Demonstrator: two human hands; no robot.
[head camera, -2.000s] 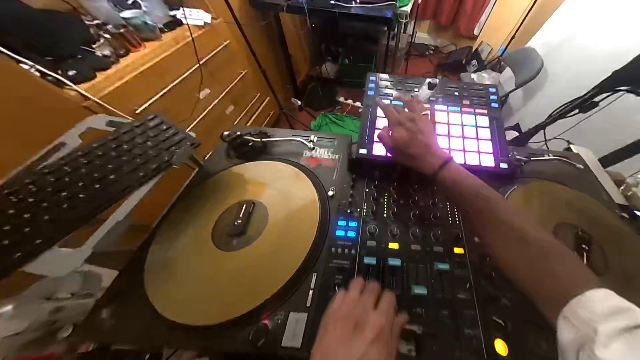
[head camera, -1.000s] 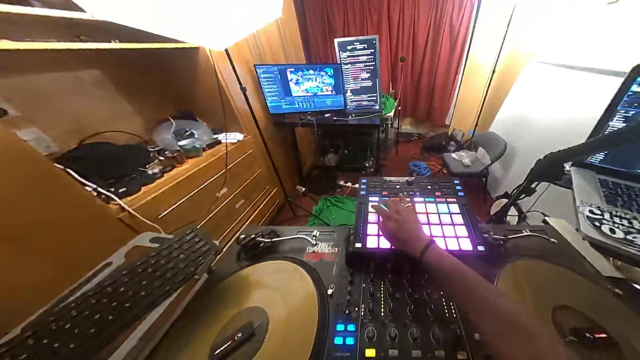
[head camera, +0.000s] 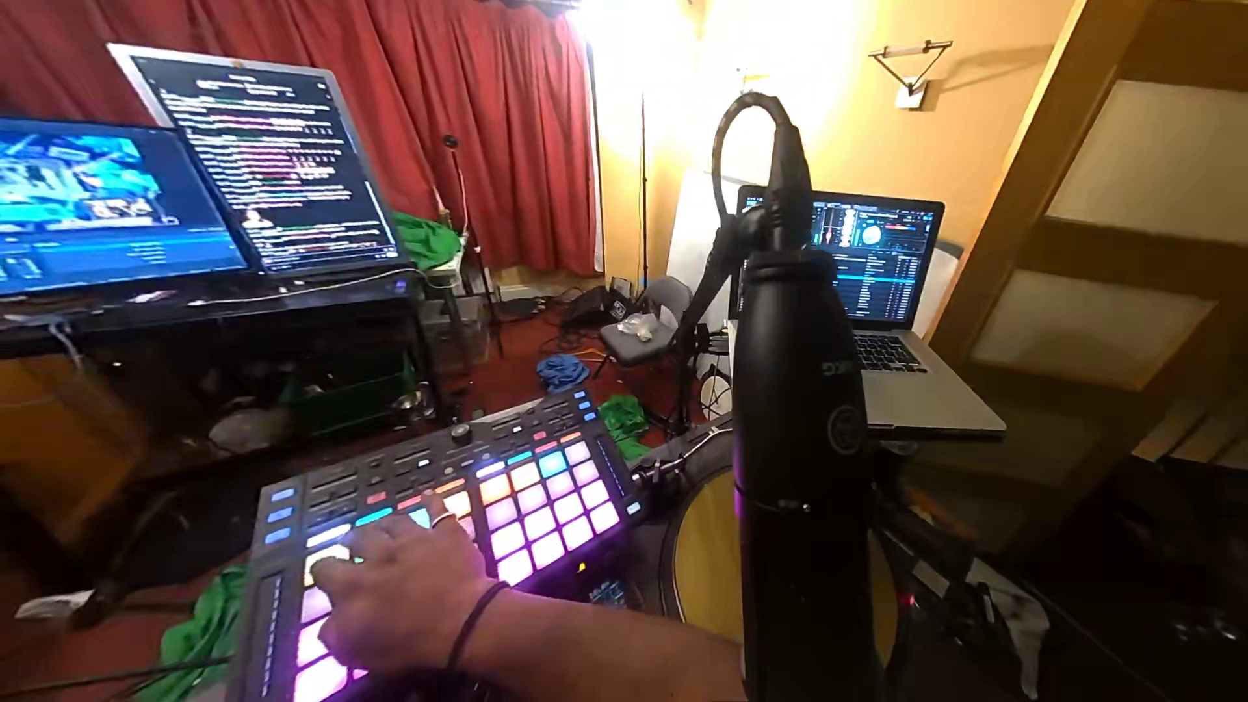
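My right hand, with a dark band on the wrist, reaches in from the lower right and lies over the left half of a pad controller with lit pink, orange and blue pads. Its fingers are spread over the upper left pads and hold nothing. Right of the controller, a yellow record on a turntable shows partly behind a black microphone on an arm. My left hand is out of the frame.
An open laptop stands behind the microphone at the right. Two monitors stand on a black desk at the back left. Beyond are a grey chair, cables, green cloth on the floor and red curtains.
The view has swung up and to the right. My left hand, over the mixer two seconds ago, is no longer in view. My right hand remains at the pad controller.
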